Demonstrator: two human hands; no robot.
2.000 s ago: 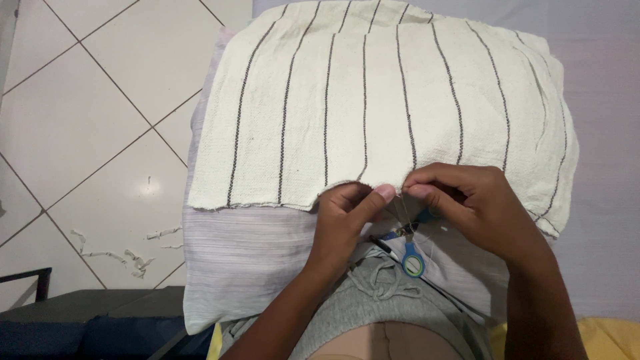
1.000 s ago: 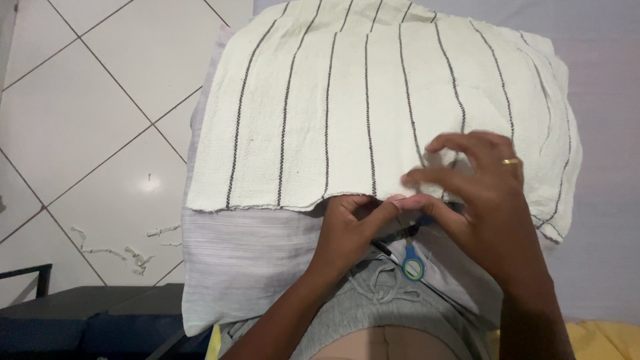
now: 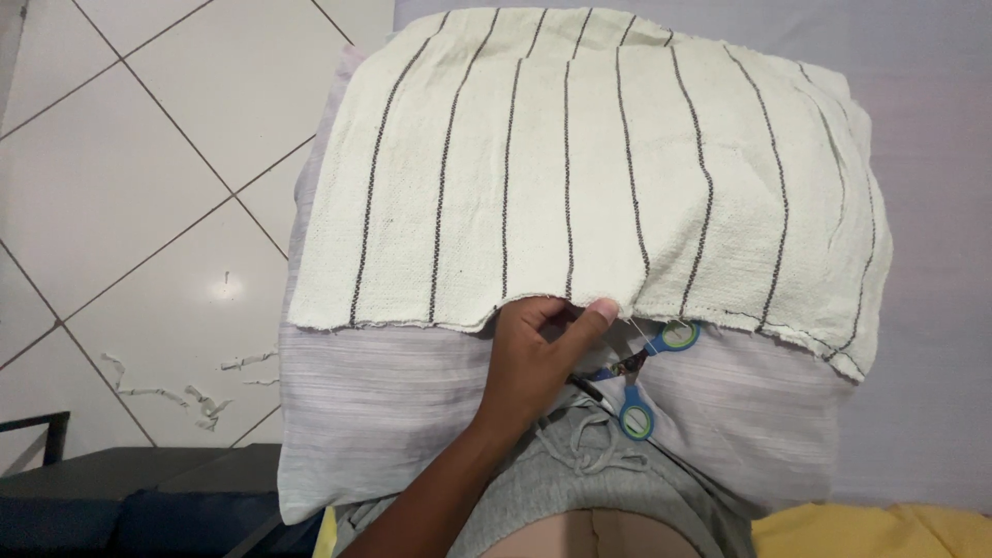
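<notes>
A cream woven cloth with thin dark stripes (image 3: 535, 178) lies over a pale striped pillow (image 3: 380, 403) on my lap. My left hand (image 3: 539, 349) pinches the near edge of the cloth between thumb and fingers, lifting it a little. A loose pale thread (image 3: 643, 335) hangs from that edge just right of my thumb. Scissors with blue and green handles (image 3: 637, 415) lie spread apart below the edge, right of my left hand; their blades are partly hidden. My right hand is outside the view.
Torn fabric or thread scraps (image 3: 205, 404) lie on the white tiled floor (image 3: 155, 256) at left. A dark piece of furniture (image 3: 139, 469) is at the lower left. A pale lavender sheet (image 3: 938, 310) spreads on the right, with yellow fabric (image 3: 876, 531) at the lower right.
My right hand was at the cloth's edge beside my left hand and has left the view, uncovering more of the scissors. My left hand still pinches the edge.
</notes>
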